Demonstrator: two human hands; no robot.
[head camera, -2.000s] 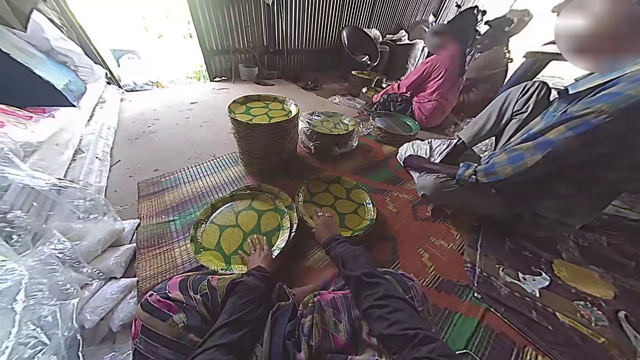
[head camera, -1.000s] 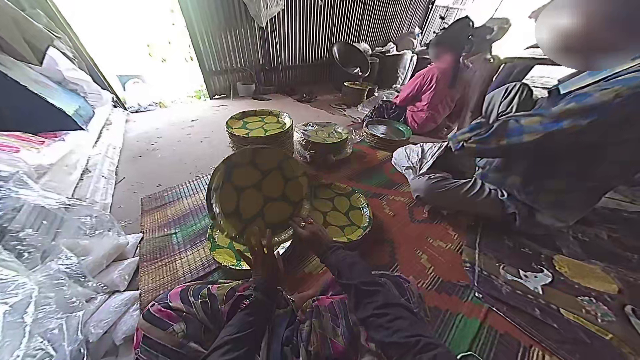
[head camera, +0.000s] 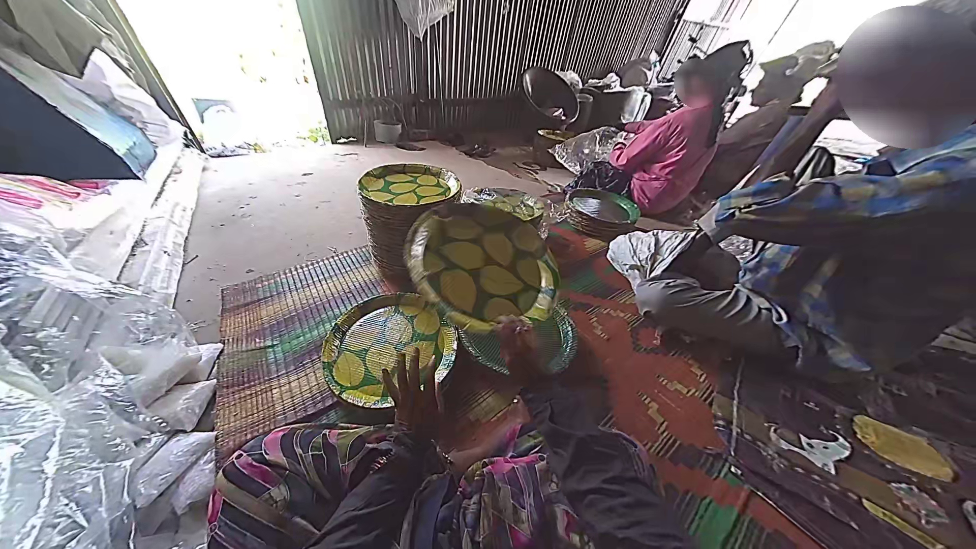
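Note:
My right hand (head camera: 518, 343) grips the lower rim of a round plate with a yellow leaf pattern (head camera: 480, 267), tilted up above the mat. Beneath it, a green round plate (head camera: 563, 339) lies partly hidden. At the near edge of another yellow-and-green plate (head camera: 374, 335) on the mat is my left hand (head camera: 415, 393), fingers spread and holding nothing. Behind the raised plate rises a tall stack of similar plates (head camera: 381, 229), partly covered by it.
A plastic-wrapped plate stack (head camera: 507, 200) and a green-rimmed stack (head camera: 602, 210) stand farther back. Clear plastic bags (head camera: 91, 366) pile up at the left. One person (head camera: 862, 259) sits close at the right; another in pink (head camera: 663, 152) sits beyond. Corrugated metal forms the back wall.
Two seconds ago both hands rested on plates on the mat. A second ago both were at a raised plate; now a raised plate is farther right in my right hand, and the left is free.

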